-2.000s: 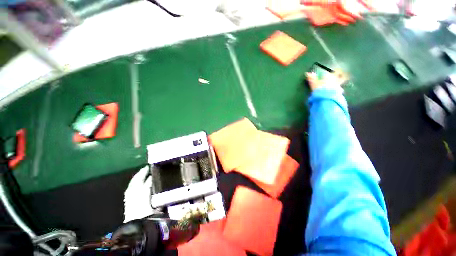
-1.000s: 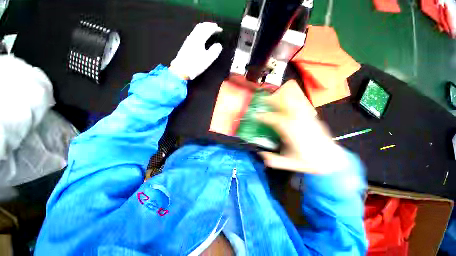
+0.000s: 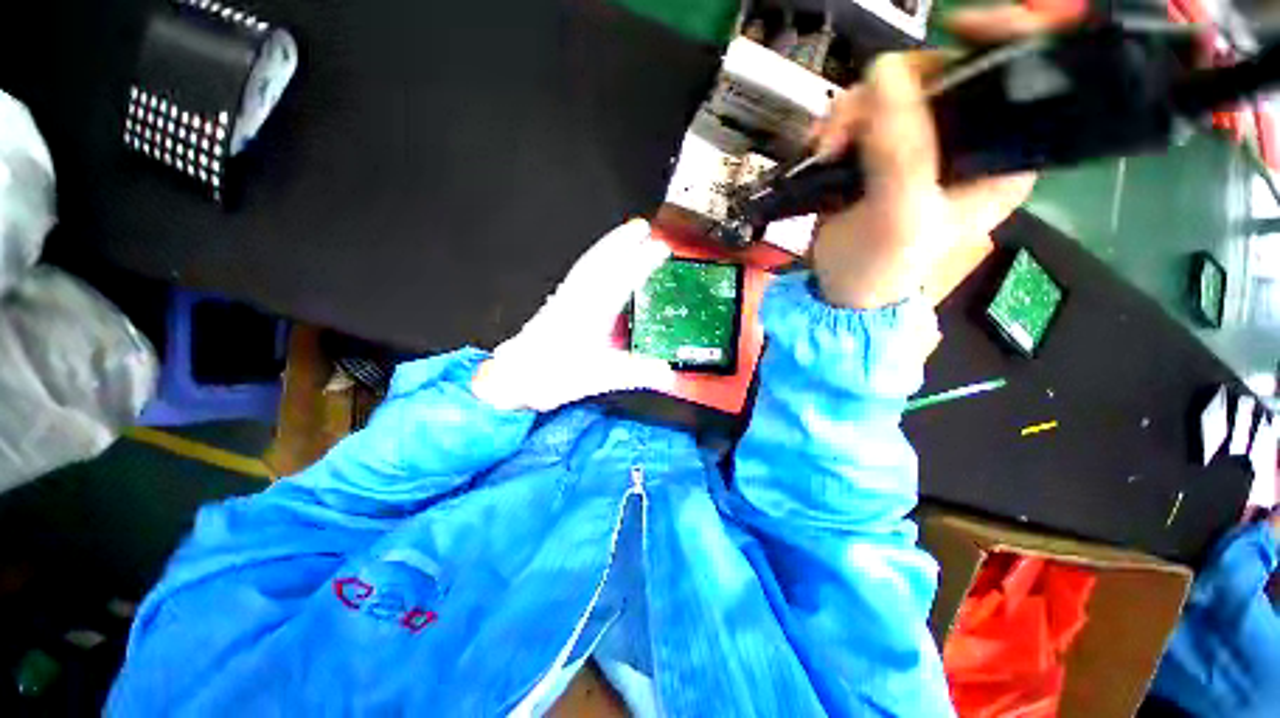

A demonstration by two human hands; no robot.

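Observation:
A green circuit board in a dark frame (image 3: 685,314) lies on an orange-red foam pad (image 3: 751,330) at the mat's front edge. My left hand (image 3: 587,326), in a white glove, grips the board's left side between thumb and fingers. My bare right hand (image 3: 898,183) is closed around the black electric screwdriver (image 3: 1039,105), which is blurred and lies slanted across the upper right. Its tip is over the front of the white screw feeder (image 3: 765,84), just beyond the board. My right hand and the screwdriver hide part of the feeder.
Another framed board (image 3: 1025,302) lies on the mat (image 3: 463,154) at right, with a green stick (image 3: 957,394) and a yellow piece (image 3: 1039,428). A black dotted roll (image 3: 211,91) is upper left. A cardboard box (image 3: 1137,631) holds red material. A person's blue sleeve (image 3: 1228,610) shows at far right.
My right hand has let go of the board and taken hold of the screwdriver at the feeder. My gloved left hand has moved right and down onto the board, which now lies flat on the foam.

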